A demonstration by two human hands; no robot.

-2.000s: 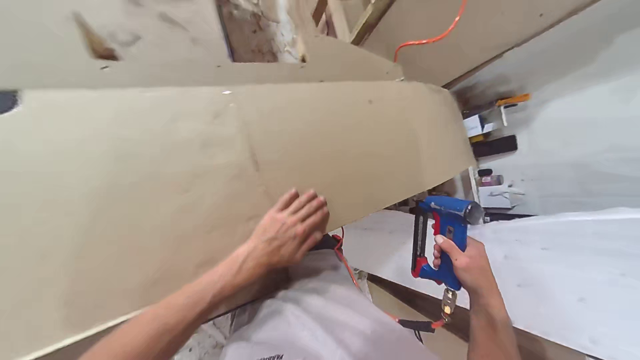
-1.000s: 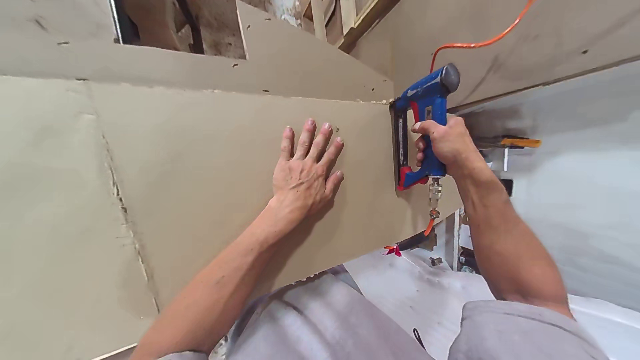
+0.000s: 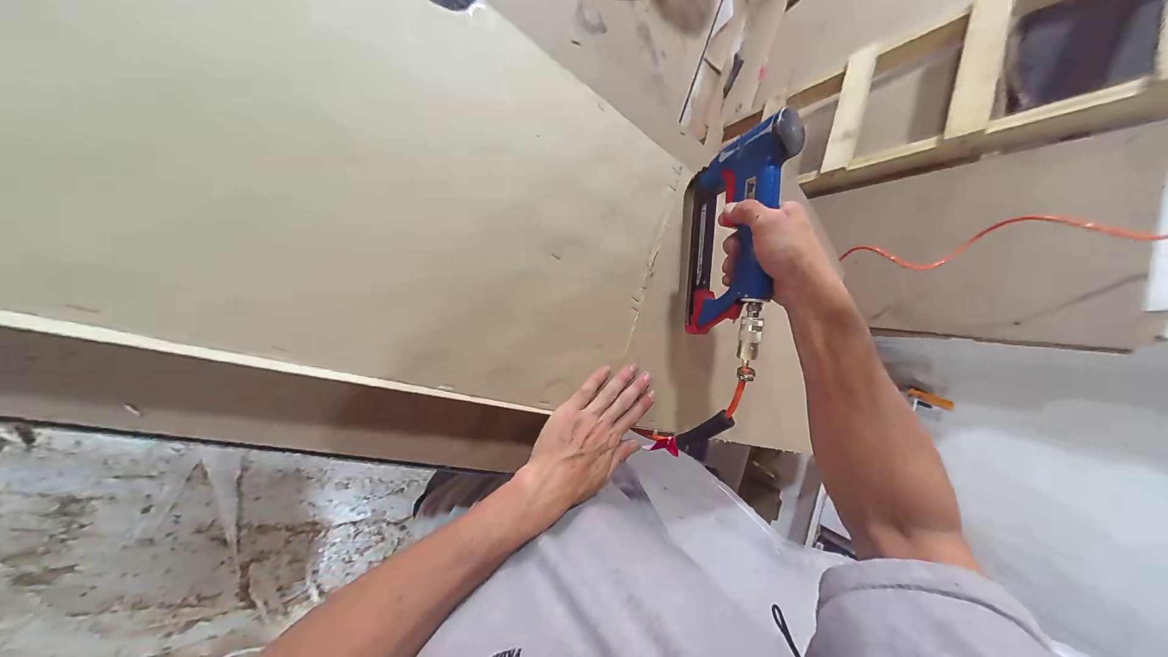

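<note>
My right hand (image 3: 776, 242) grips a blue and red pneumatic stapler (image 3: 744, 214) by its handle. The tool's nose end is at the upper edge of a tan board (image 3: 365, 182), near a seam marked by a line of staples (image 3: 648, 274). A metal air coupling (image 3: 750, 333) hangs from the handle and joins an orange hose with a black sleeve (image 3: 707, 431). My left hand (image 3: 593, 429) rests flat at the board's near edge, fingers slightly apart, holding nothing. Whether the stapler's nose touches the board cannot be told.
A wooden frame (image 3: 967, 128) with openings stands at the upper right. An orange air hose (image 3: 967, 242) crosses the board below it. White sheeting (image 3: 1058, 511) lies at the right, and a stained, worn floor (image 3: 164, 538) shows at lower left.
The stapler, low beside the board two seconds ago, has been raised over the board's end. My left hand, higher on the panel a second ago, is now at its near edge. The view has shifted and turned.
</note>
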